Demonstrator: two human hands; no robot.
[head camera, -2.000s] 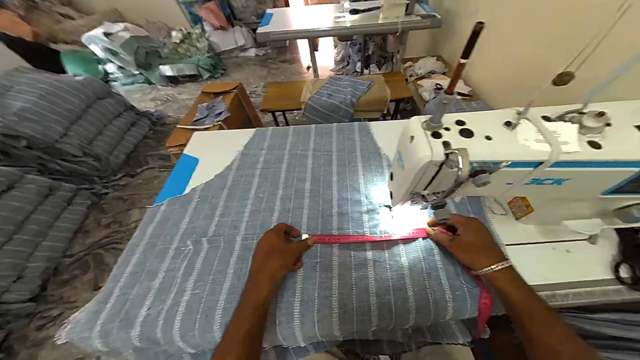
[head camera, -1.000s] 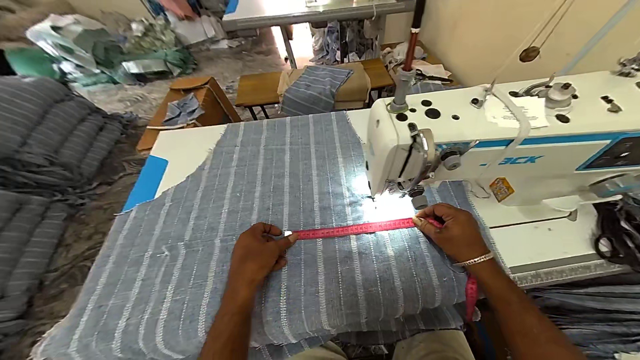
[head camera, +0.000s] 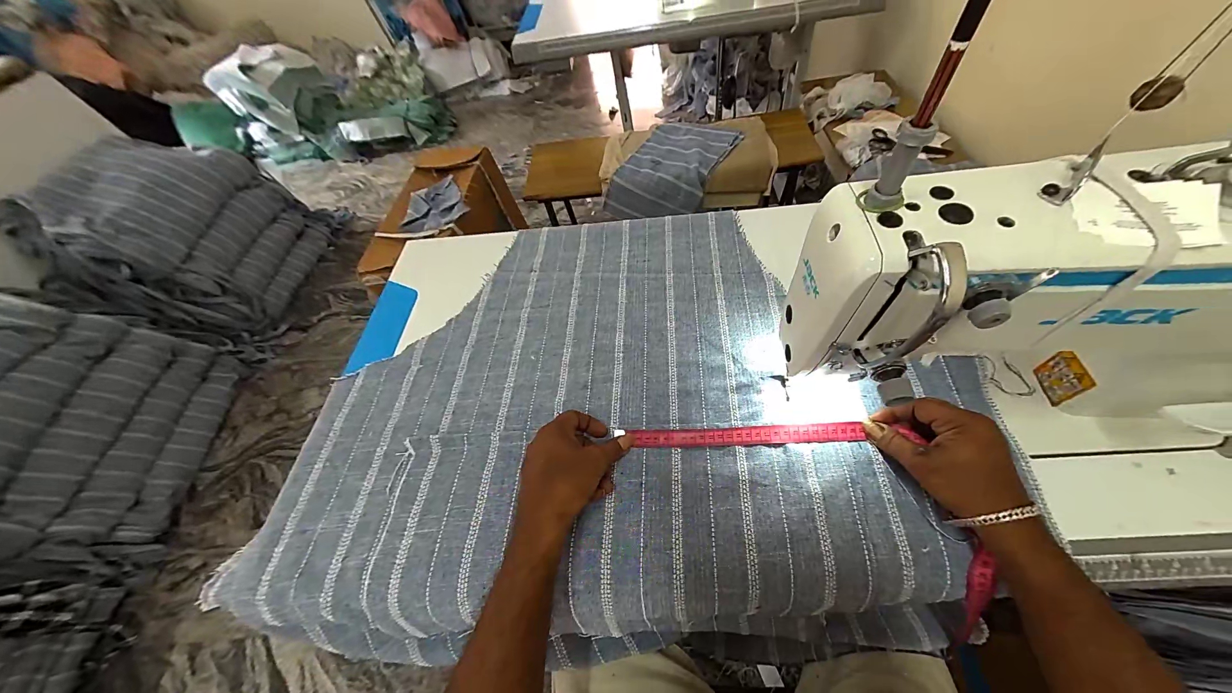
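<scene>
A red measuring tape (head camera: 746, 436) runs straight across the blue-grey striped cloth (head camera: 539, 385), just in front of the lit needle area of the white Jack sewing machine (head camera: 857, 279). Its metal-tipped end is pinched in my left hand (head camera: 573, 462). My right hand (head camera: 948, 452), with a light bracelet at the wrist, pinches the tape farther along. The loose part of the tape hangs down past the table's near edge, below my right wrist. The cloth lies spread over the white tabletop and drapes off its front. A loose thread lies on the cloth's left part.
Stacks of folded striped cloth (head camera: 173, 221) stand at the left. Behind the table are a cardboard box (head camera: 491, 188) and a wooden bench (head camera: 568, 168) with cloth on it. Another sewing table (head camera: 674, 24) stands farther back. A thread stand rod (head camera: 938, 87) rises above the machine head.
Both hands stay on the tape, which remains stretched across the cloth at nearly the same place. The view has shifted somewhat.
</scene>
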